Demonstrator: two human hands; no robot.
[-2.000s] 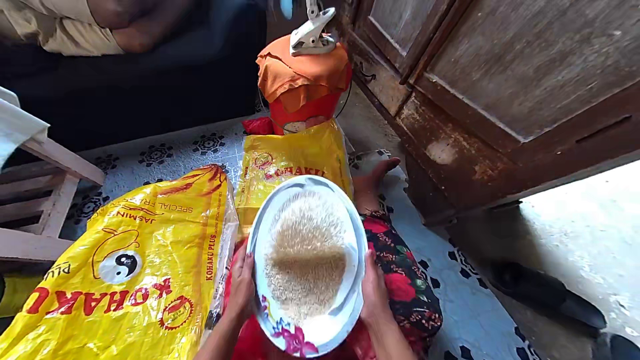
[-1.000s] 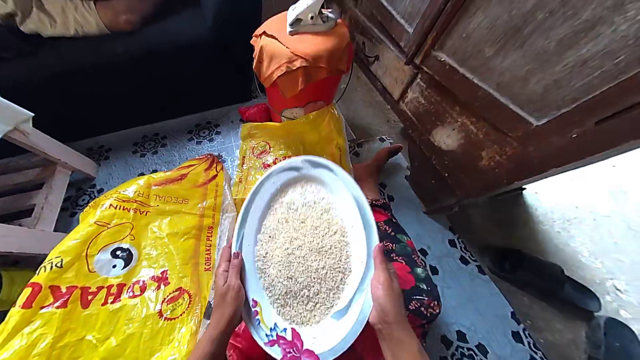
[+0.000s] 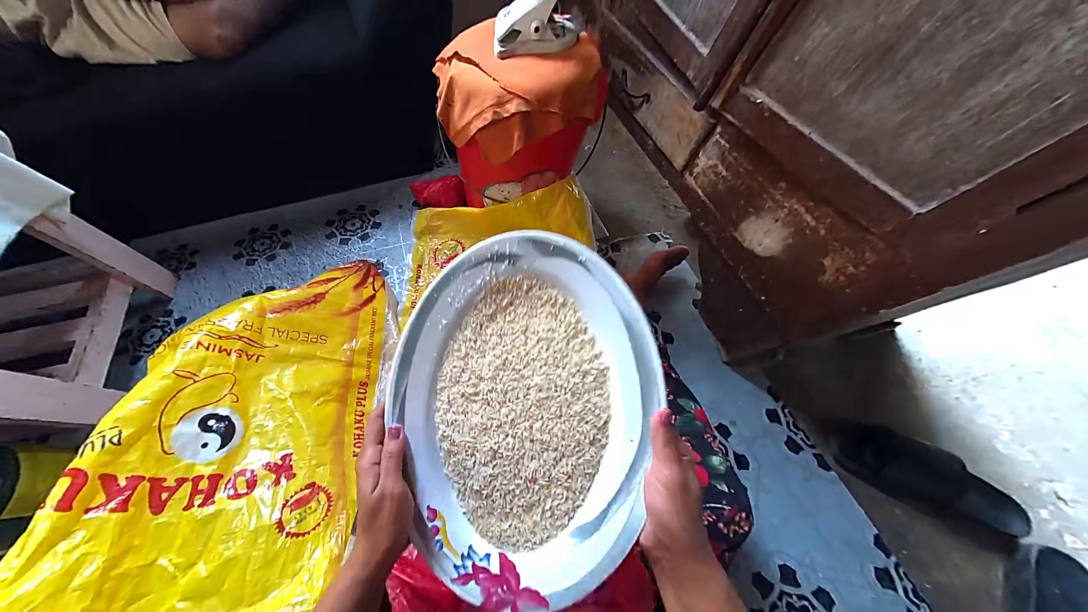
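Note:
An oval white tray (image 3: 629, 408) with a grey rim and painted flowers at its near end holds a bed of uncooked rice grains (image 3: 523, 408). My left hand (image 3: 382, 489) grips its left edge, and my right hand (image 3: 676, 493) grips the right edge. The tray is held up above my lap, over red cloth. Left of it lies a yellow plastic rice sack (image 3: 255, 425). Another yellow sack (image 3: 510, 221) lies just beyond the tray, partly hidden by it.
A red bucket (image 3: 527, 166) covered with orange cloth (image 3: 518, 85) stands ahead, a white object on top. Wooden doors (image 3: 807, 212) are at right, black slippers (image 3: 931, 480) below them. A pale wooden chair (image 3: 93, 323) is at left. Another person's leg (image 3: 225, 25) shows at top left.
The rice was heaped with a dark ridge across it two seconds ago; now it lies spread more evenly. Both hands have kept hold of the tray.

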